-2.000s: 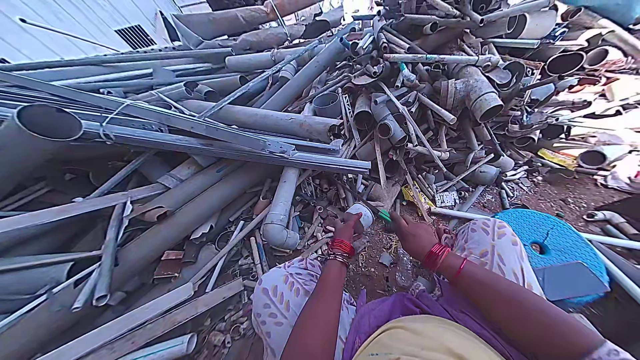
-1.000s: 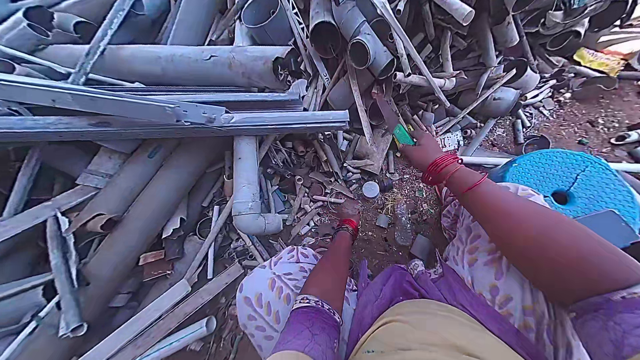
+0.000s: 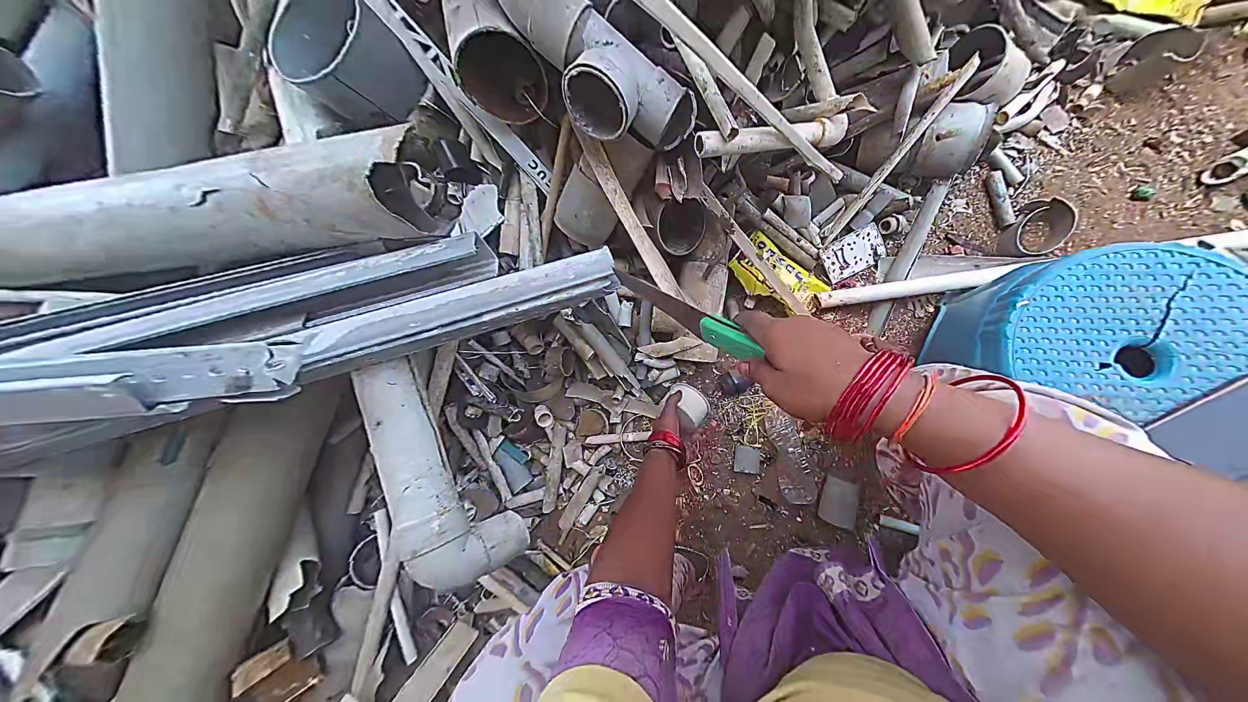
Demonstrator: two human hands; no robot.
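Note:
My right hand (image 3: 804, 366) is closed around the green handle of a knife (image 3: 729, 337), and its dark blade points up and left past the end of a grey metal channel (image 3: 458, 302). Lower and to the left, my left hand (image 3: 669, 424) holds a short white plastic pipe piece (image 3: 690, 408), its round end facing up. Most of the left fingers are hidden behind the piece. Small pipe scraps (image 3: 585, 429) lie on the soil just beside it.
Large grey pipes (image 3: 214, 200) and a pipe elbow (image 3: 458, 546) lie at the left. More pipes and fittings (image 3: 624, 93) are heaped ahead. A cracked blue plastic stool (image 3: 1092, 322) stands at the right, near a yellow wrapper (image 3: 775, 271) and a white pipe (image 3: 916, 288).
Two seconds ago both hands were together at the white piece; the right hand with the knife has since moved away from it. The view has shifted closer to the ground.

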